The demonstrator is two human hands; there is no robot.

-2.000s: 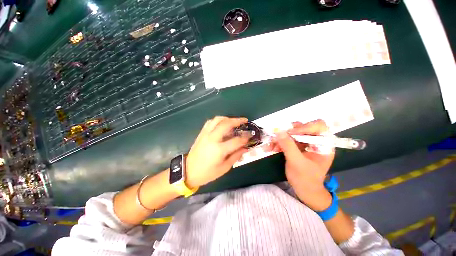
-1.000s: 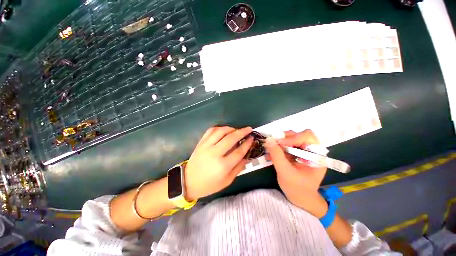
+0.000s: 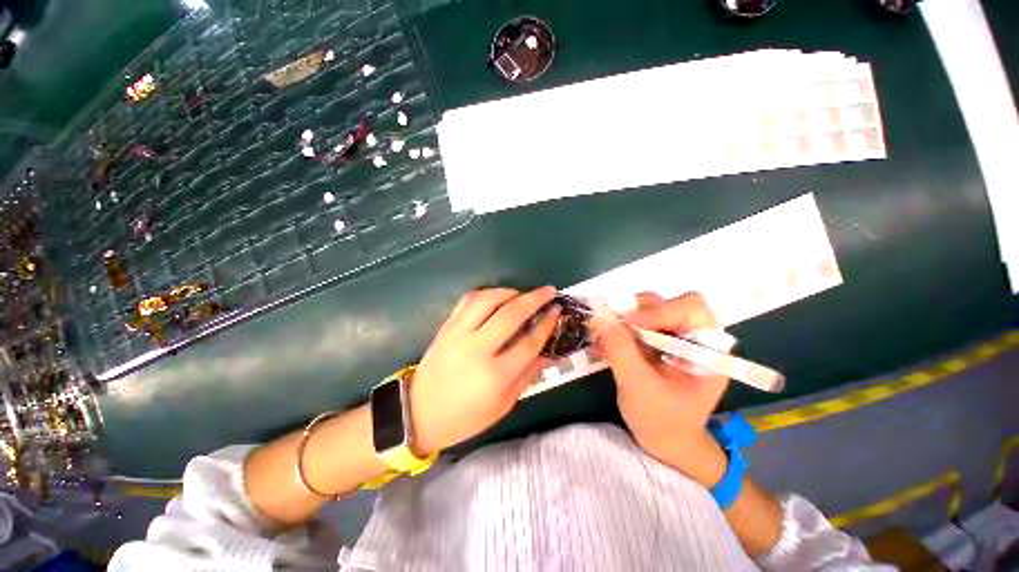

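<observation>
My left hand holds a round black housing by its left side, low over the white strip. My right hand holds a slim white pen-like tool; its rear end points right and down, and its tip is at the housing, hidden by my fingers. The long white liner strip lies tilted under both hands, with small pale squares along its lower edge. A wider stack of white liner strips lies beyond it, with tan squares at its right end.
A clear ribbed tray at left holds gold and dark parts and white specks. A crowded component tray is at far left. A loose round housing lies beyond the stack, others at the top edge. White strips lie at right.
Since two seconds ago, the tool's rear end has swung down and left, and the housing has tilted in my left hand. Over the last second the hands have barely moved; the view has shifted slightly.
</observation>
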